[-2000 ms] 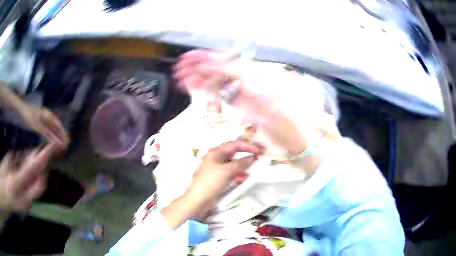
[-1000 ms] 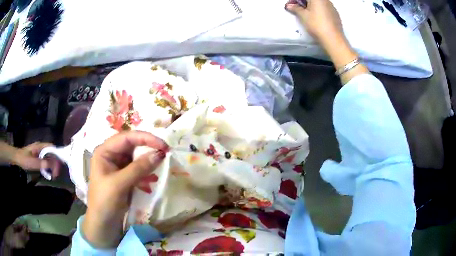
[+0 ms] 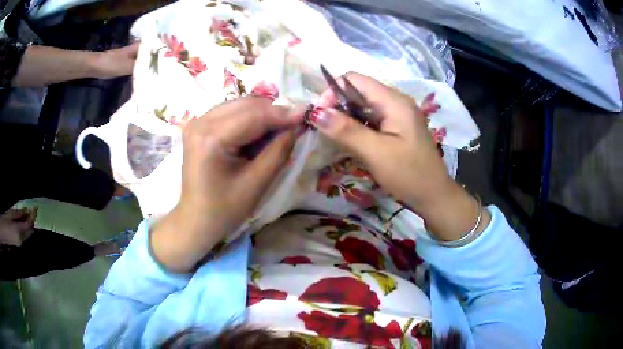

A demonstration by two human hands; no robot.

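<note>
The cream-white floral garment (image 3: 225,51) lies bunched over my lap and up to the table. My left hand (image 3: 239,157) pinches its cloth edge near the middle of the view. My right hand (image 3: 393,129) meets it there, thumb and fingertip at a small dark button (image 3: 309,114). The dark pointed blades of the scissors (image 3: 336,85) stick up from my right hand, their handle hidden in the palm and fingers. A white hanger hook (image 3: 83,148) shows at the garment's left side. No needle or thread can be made out.
Another person's hand (image 3: 123,61) touches the garment at the upper left. More of people's dark-clothed legs and a hand show at lower left. The white-covered table (image 3: 519,41) edge crosses the upper right. Shiny pale sheeting (image 3: 417,51) lies under the garment beside it.
My right hand has come down from the table to the garment, now with scissors in it. My left hand has moved right and up. The other person's hand has moved up along the garment.
</note>
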